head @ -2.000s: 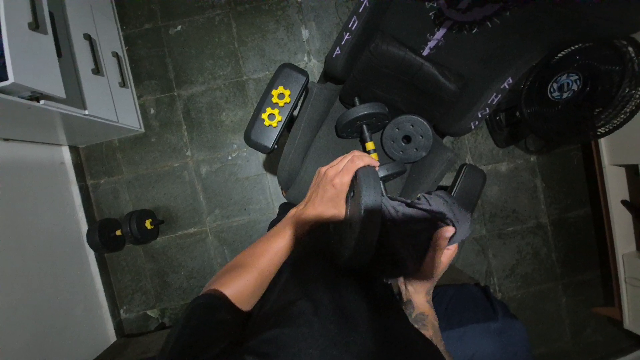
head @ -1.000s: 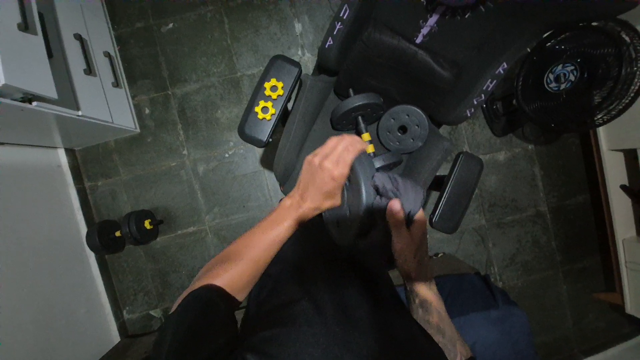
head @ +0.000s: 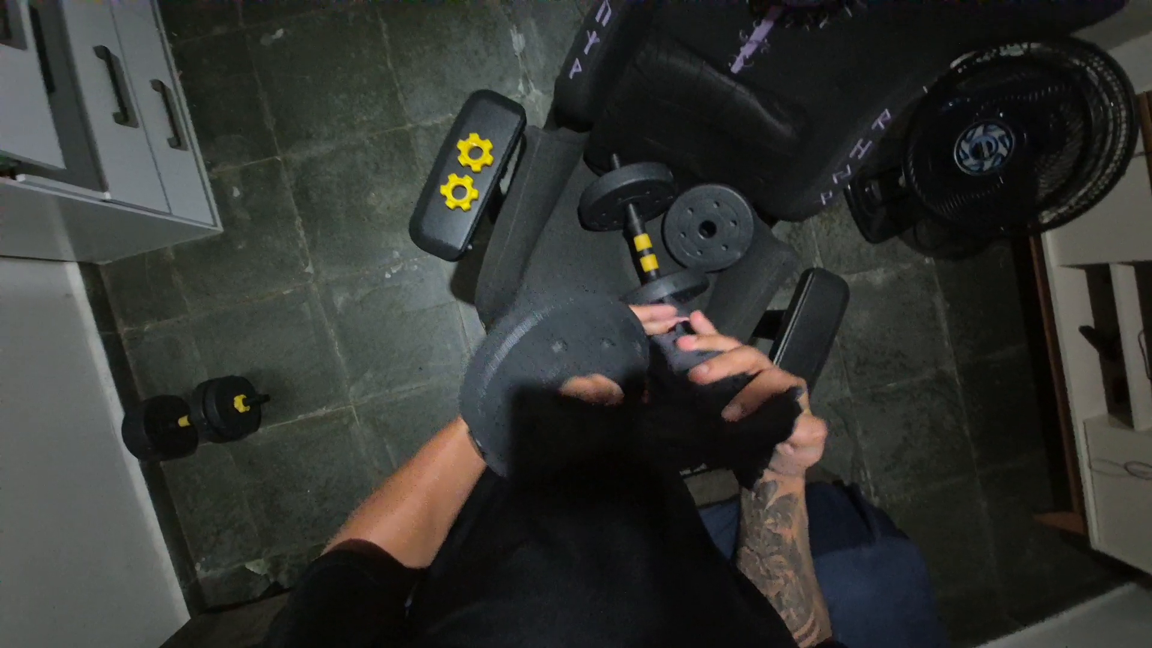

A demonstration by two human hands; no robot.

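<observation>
My left hand (head: 594, 389) grips a large black weight plate (head: 558, 351); a finger shows at its centre hole and most of the hand is hidden behind the plate. Beside it, my right hand (head: 751, 373) holds a dark cloth (head: 765, 427) bunched near the plate's right edge. Just beyond both hands, on the seat of a black chair (head: 576, 225), lies a dumbbell bar (head: 643, 247) with yellow bands and plates on it. A loose weight plate (head: 708, 228) rests next to the bar. Two yellow star nuts (head: 474, 153) sit on the left armrest (head: 450, 225).
On the tiled floor at the left stands an assembled dumbbell (head: 193, 418). A drawer cabinet (head: 135, 108) is at the upper left, a black fan (head: 1017, 144) at the upper right. The right armrest (head: 814, 315) is close to my right hand. White shelving (head: 1116, 360) stands at the far right.
The plate has turned so that its flat face shows, and my left hand has gone from its top edge to behind it. My right hand has moved up with the cloth.
</observation>
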